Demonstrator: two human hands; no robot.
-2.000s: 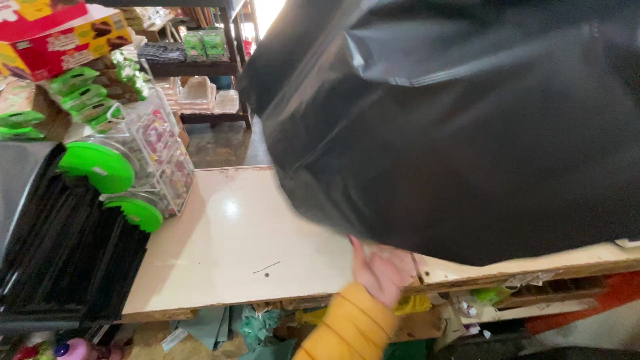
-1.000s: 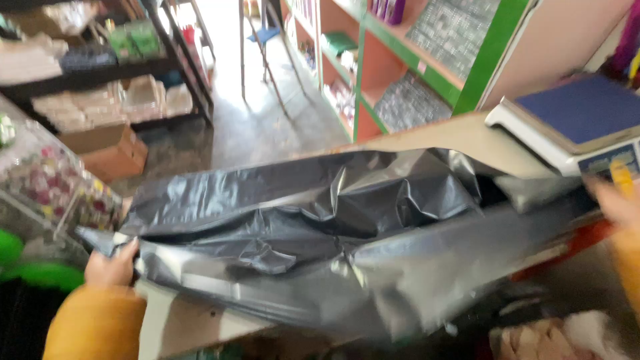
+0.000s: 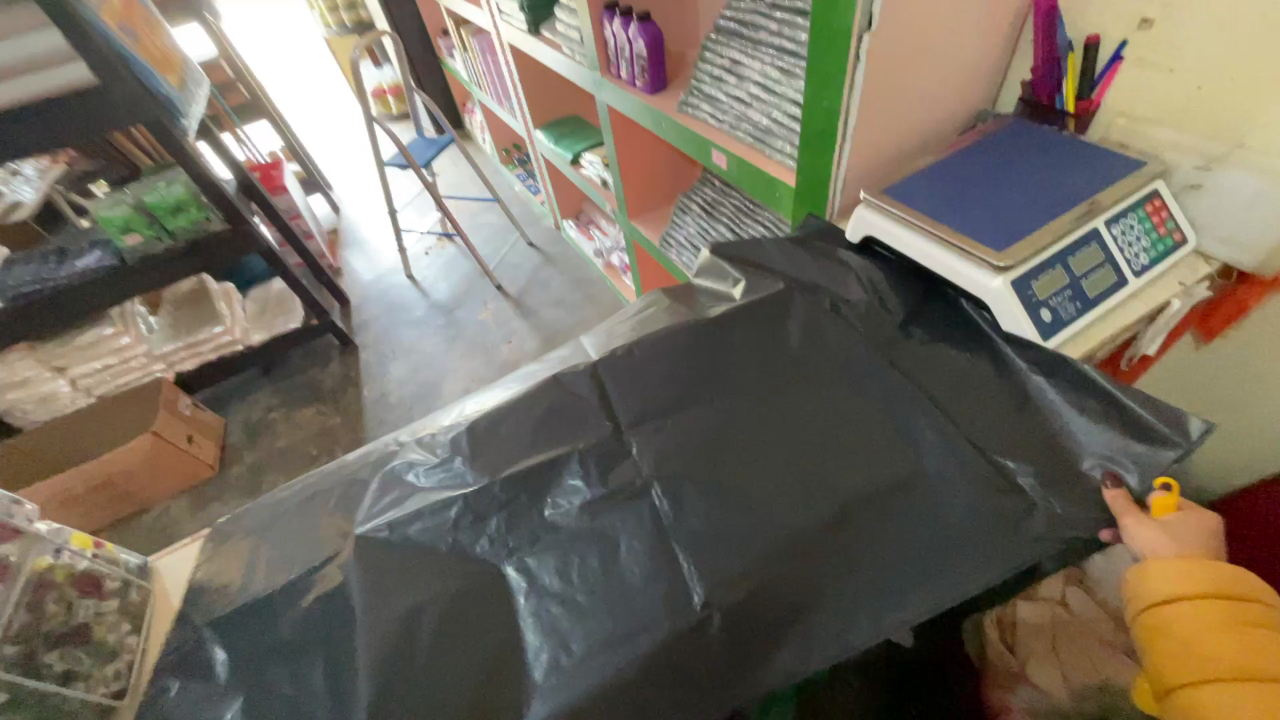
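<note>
A large black plastic sheet or bag [image 3: 760, 440] lies spread over the counter, creased and shiny, with its far right corner near the scale. My right hand [image 3: 1160, 520], in a yellow puffy sleeve, pinches its near right edge. Something with a yellow loop [image 3: 1166, 497], perhaps a scissors handle, sits in the same hand; the rest of it is hidden. My left hand is out of view, and the sheet's left end runs off the bottom of the picture.
A digital scale [image 3: 1020, 190] stands at the counter's far right, below a pen holder [image 3: 1060, 110]. Clear plastic boxes [image 3: 75, 620] are at lower left. Beyond are a cardboard box [image 3: 130, 450], a stepladder [image 3: 425, 150] and green-edged shelves [image 3: 640, 120]. A crumpled brown bag [image 3: 1060, 630] lies below my right hand.
The black plastic, raised in the air two seconds ago and bunched between both hands one second ago, now lies flatter on the counter. My left hand has left the view, which has swung right.
</note>
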